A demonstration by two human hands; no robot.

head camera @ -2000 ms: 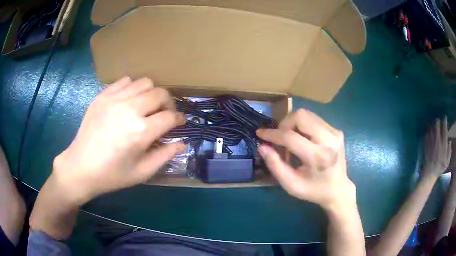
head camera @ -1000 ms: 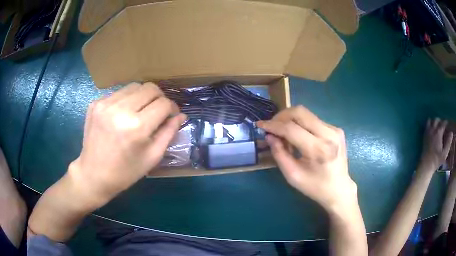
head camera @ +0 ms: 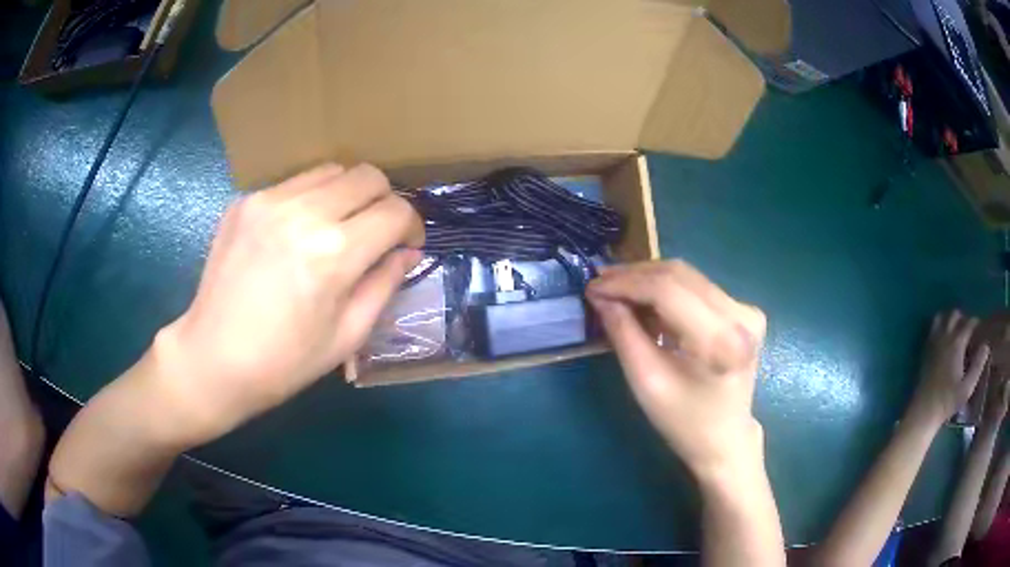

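An open brown mailer box (head camera: 487, 89) lies in front of me, its lid raised at the back. A coiled black cable (head camera: 504, 216) runs across the back inside it. A black power adapter (head camera: 536, 326) with metal prongs up sits at the front right. A clear bagged accessory (head camera: 412, 316) lies at the front left. My left hand (head camera: 305, 277) is over the box's left end, fingers curled by the cable; its fingertips are partly hidden. My right hand (head camera: 687, 349) is at the right end, thumb and forefinger together beside the adapter; I cannot tell whether they pinch a cord.
Another open box (head camera: 94, 66) with black cables is at the back left, with a black cord (head camera: 86, 194) running down the bench. Black equipment (head camera: 941, 83) with red connectors is at the back right. Another person's hands (head camera: 955, 360) are at the right edge.
The box has shifted slightly right and turned a little. My hands stay at its two ends. A dark grey flat object now shows more at the back right.
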